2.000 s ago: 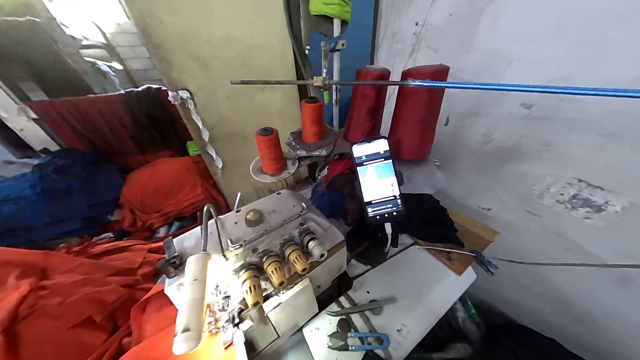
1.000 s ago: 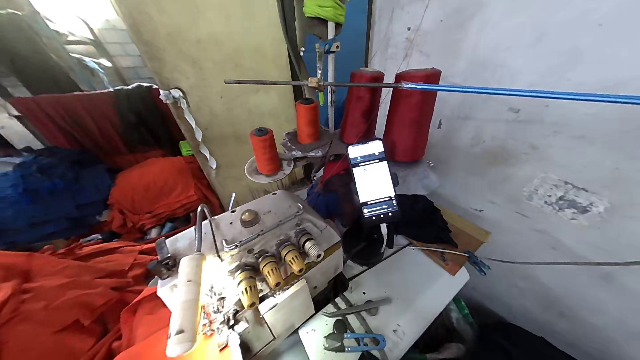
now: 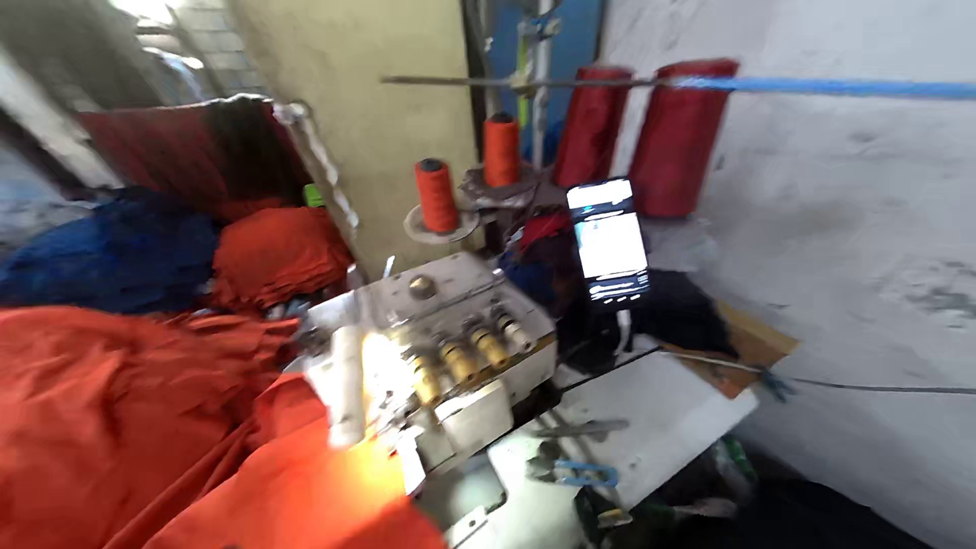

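Note:
Neither of my hands shows in the head view. An overlock sewing machine with several yellow and white tension dials stands in the middle, and a white tubular lamp lights its needle area. Orange fabric lies at the machine's left and front. On the white table to the right are metal tweezers and thread snips with a blue handle. A lit phone stands upright behind the table, a white cable at its lower end.
Two orange thread cones stand behind the machine, with two large dark red cones farther right. A blue-wrapped rod crosses above. Blue fabric is heaped at the left. A thin cord runs to the right wall.
The view has shifted, so more of the orange fabric and the machine's front shows. Nothing else has plainly moved.

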